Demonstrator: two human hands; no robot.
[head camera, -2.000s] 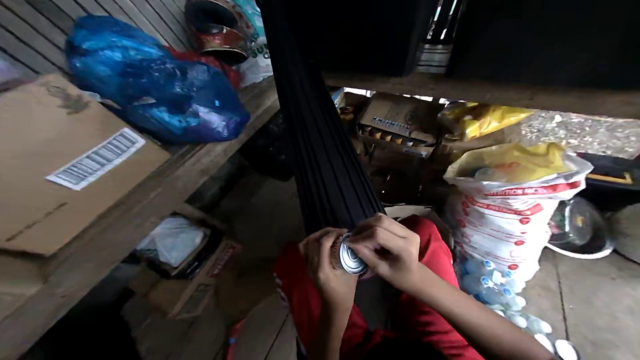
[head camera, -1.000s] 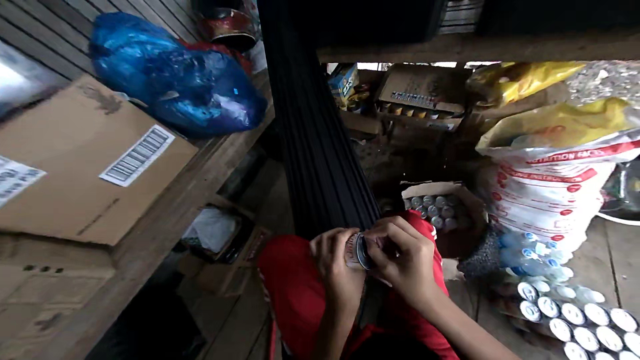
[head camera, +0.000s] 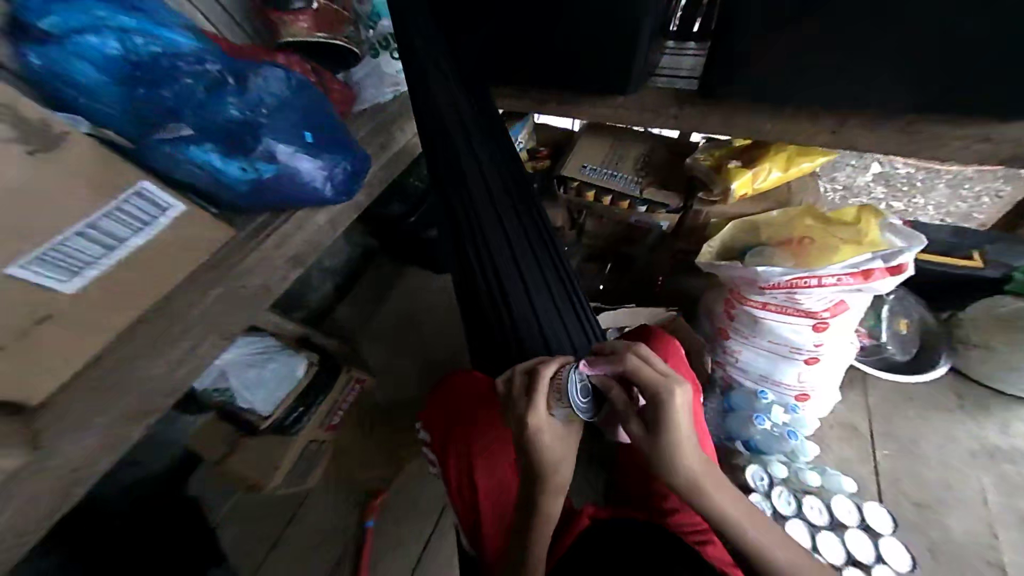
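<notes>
My left hand (head camera: 540, 408) is wrapped around a small metal can (head camera: 582, 394), tilted so its pull-tab lid faces up and right. Against the lid's right edge, my right hand (head camera: 652, 396) pinches a pink cloth (head camera: 618, 412), partly hidden by its fingers. Both hands are above my lap, between red trouser legs (head camera: 480, 448). Beyond them a long black pleated fabric (head camera: 512, 240) stretches up and away. Several cans (head camera: 832, 544) stand grouped on the floor at the lower right, beside clear plastic bottles (head camera: 764, 424).
A wooden bench (head camera: 200, 312) on the left bears a cardboard box (head camera: 88, 240) and a blue plastic bag (head camera: 200, 112). An open cardboard box (head camera: 256, 448) lies below. On the right stand a white and red sack (head camera: 788, 336) and a basin (head camera: 912, 372). A wooden beam (head camera: 768, 120) crosses ahead.
A pink cloth now shows at my right hand; it was not visible in the earlier frames. My left hand keeps hold of the can. The view has shifted.
</notes>
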